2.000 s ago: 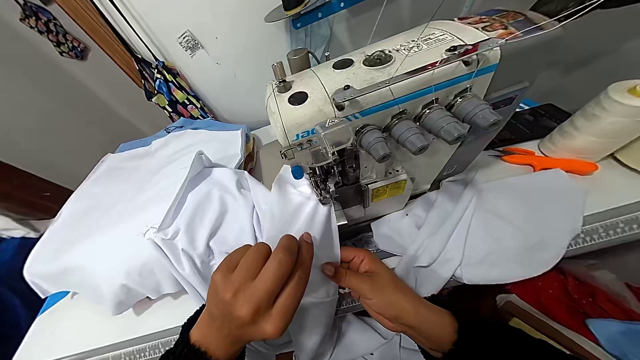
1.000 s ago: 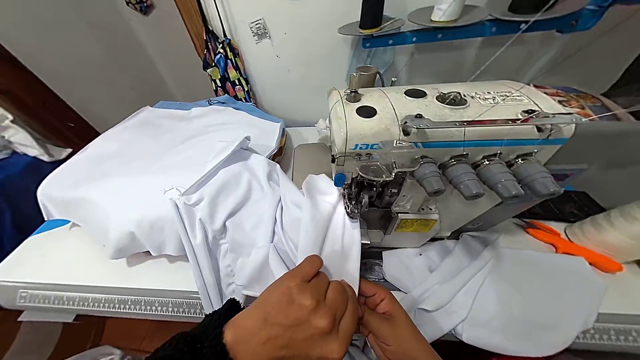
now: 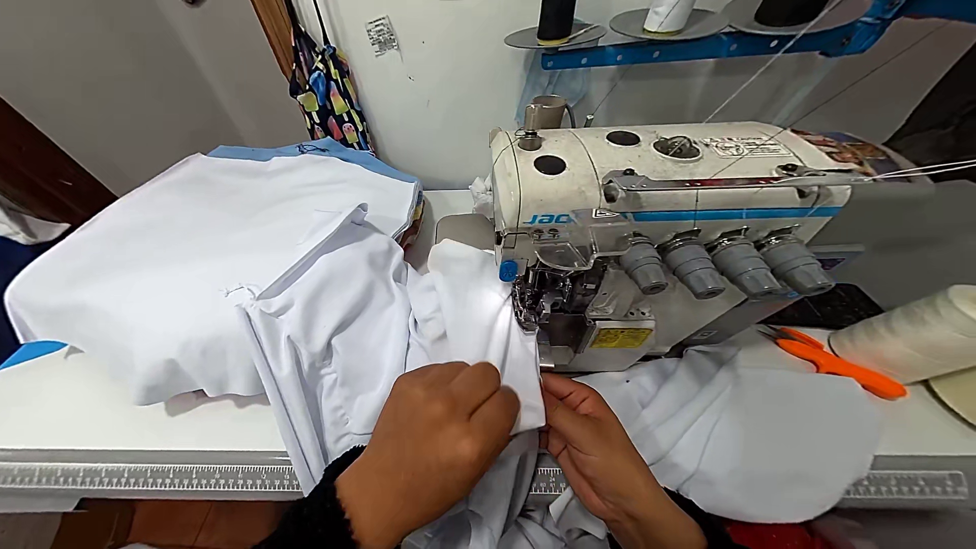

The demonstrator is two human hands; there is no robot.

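Observation:
White fabric (image 3: 488,305) runs under the presser foot area of a Jack overlock sewing machine (image 3: 671,175), its right edge lined up with the needle area. My left hand (image 3: 438,442) lies on this fabric just in front of the machine, fingers curled and gripping a fold. At the fabric's right edge, my right hand (image 3: 591,450) pinches the cloth between thumb and fingers. The fabric's lower part hangs over the table edge below both hands. The needle itself is hidden by the machine's parts.
A stack of white and light blue fabric pieces (image 3: 191,267) lies on the left. More white cloth (image 3: 762,427) spreads at the right, near orange-handled scissors (image 3: 839,362) and a large cream thread cone (image 3: 915,335). A ruler tape (image 3: 152,476) runs along the table's front edge.
The view has shifted, bringing thread spools above the machine into sight. Both hands stay on the white fabric in front of the machine; my left hand's fingers are more curled than two seconds ago.

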